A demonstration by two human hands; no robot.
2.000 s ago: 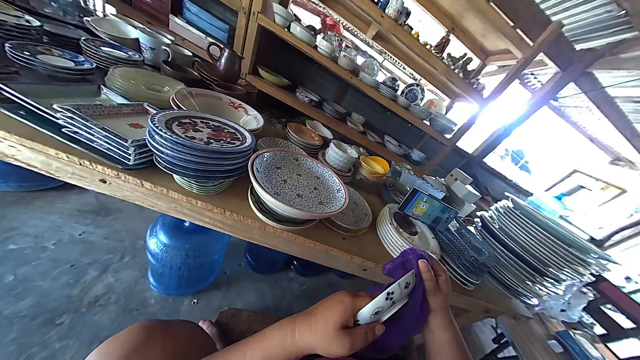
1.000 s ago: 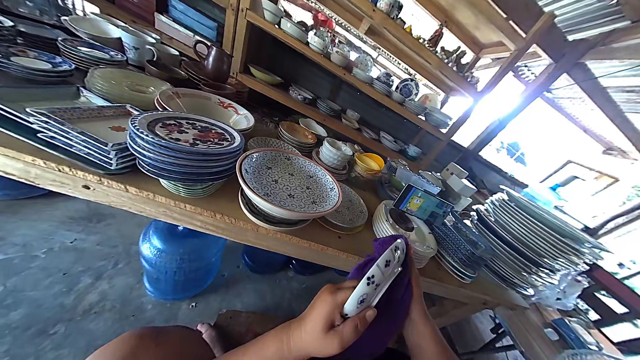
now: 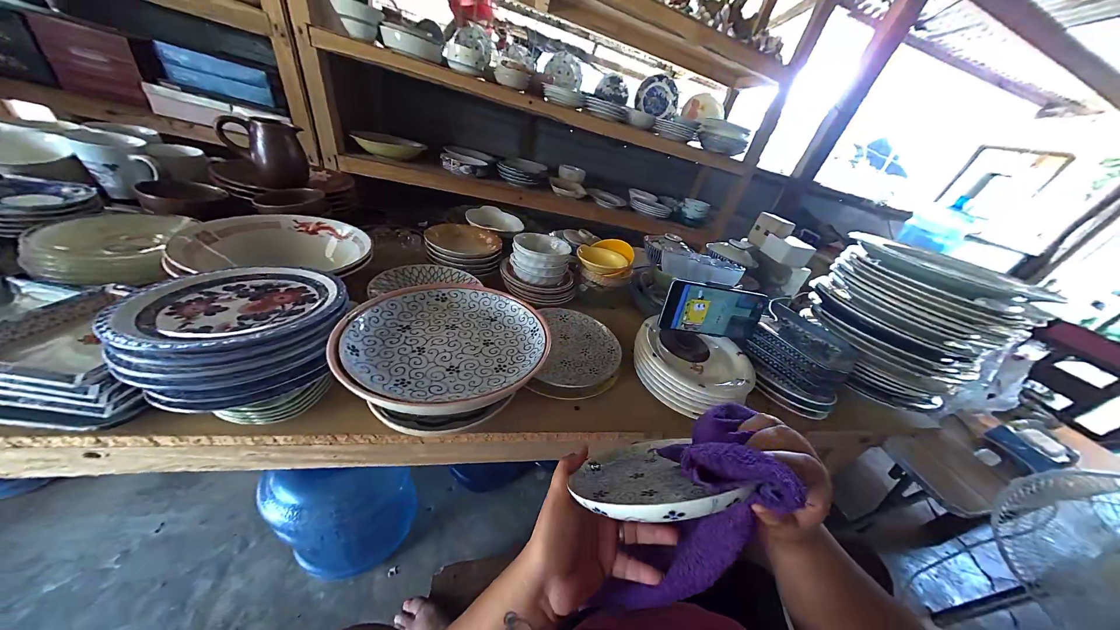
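Note:
My left hand (image 3: 582, 547) holds a patterned ceramic plate (image 3: 634, 477) from its left edge and underside, with its decorated inner face turned up. A purple cloth (image 3: 739, 472) is bunched in my right hand (image 3: 801, 477), over the plate's right edge and part of its inner face. More of the cloth hangs below the plate. Just beyond the hands, on the wooden table, stand a stack of white plates (image 3: 691, 385) and a large scroll-patterned bowl (image 3: 442, 346).
The wooden table (image 3: 525, 446) bears stacked blue-rimmed plates (image 3: 219, 341), a phone (image 3: 713, 308) propped on plates, and a tall stack of platters (image 3: 919, 324). Shelves (image 3: 525, 101) of dishes rise behind. A blue water jug (image 3: 337, 516) stands beneath; a fan (image 3: 1063, 542) is at right.
The plate has turned from nearly edge-on to showing its inner face. The right hand with the purple cloth has come over the plate's right rim; the left hand now supports it from below.

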